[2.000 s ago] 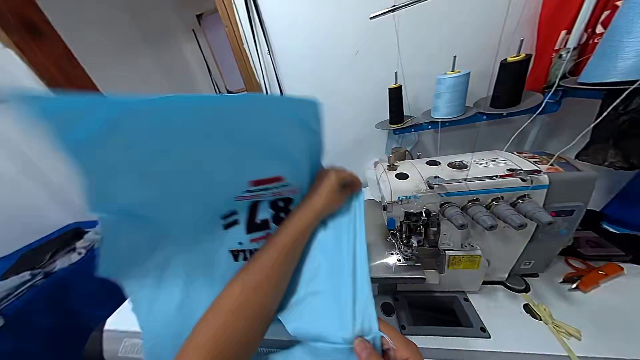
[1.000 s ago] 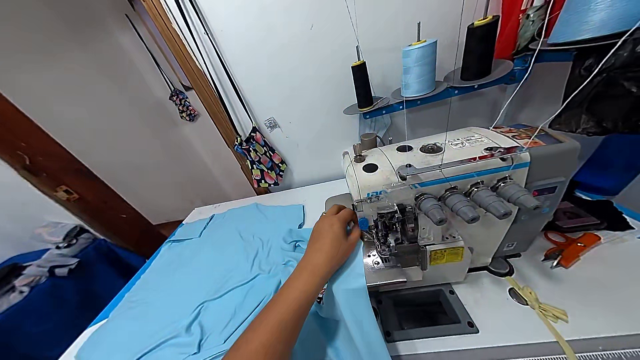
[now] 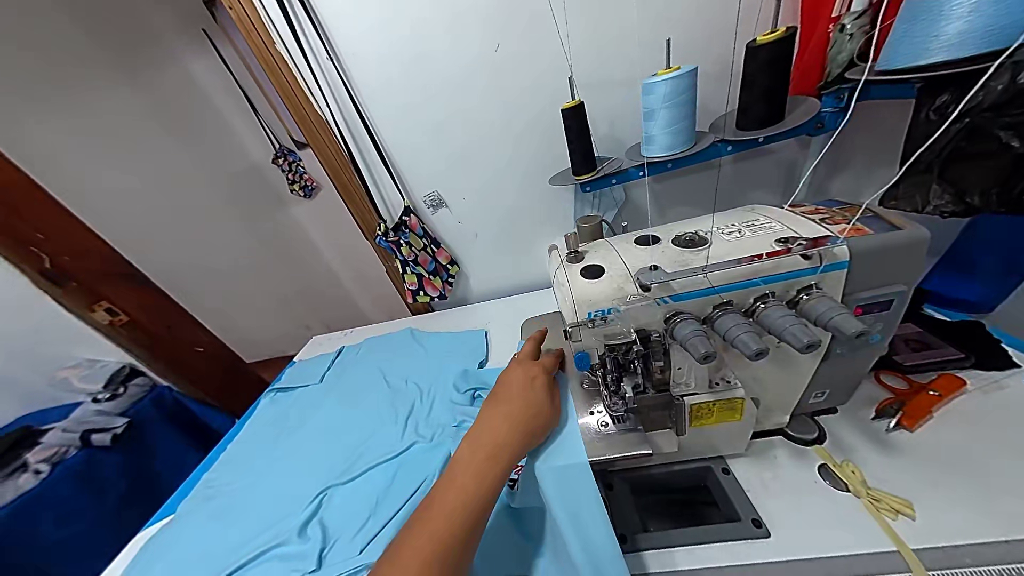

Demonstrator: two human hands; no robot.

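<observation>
My left hand (image 3: 528, 392) lies on the light blue fabric (image 3: 360, 448), beside the left end of an overlock sewing machine (image 3: 712, 280). Its index finger and thumb are spread a little, over the metal plate; the other fingers are partly hidden. The fabric spreads over the left of the white table, wrinkled, with a strip running down past the needle area. Part of a dark print shows beside my forearm. My right hand is out of view.
Thread cones (image 3: 670, 110) stand on a blue rack behind the machine. Orange-handled snips (image 3: 920, 398) and a tied yellow strip (image 3: 868, 492) lie at right. A recessed black tray (image 3: 680, 506) sits in front. A blue bin (image 3: 104, 472) with cloth is at lower left.
The raised blue fabric has come down flat onto the table, and its large print is mostly out of sight. My right hand, at the bottom edge two seconds ago, has left the view.
</observation>
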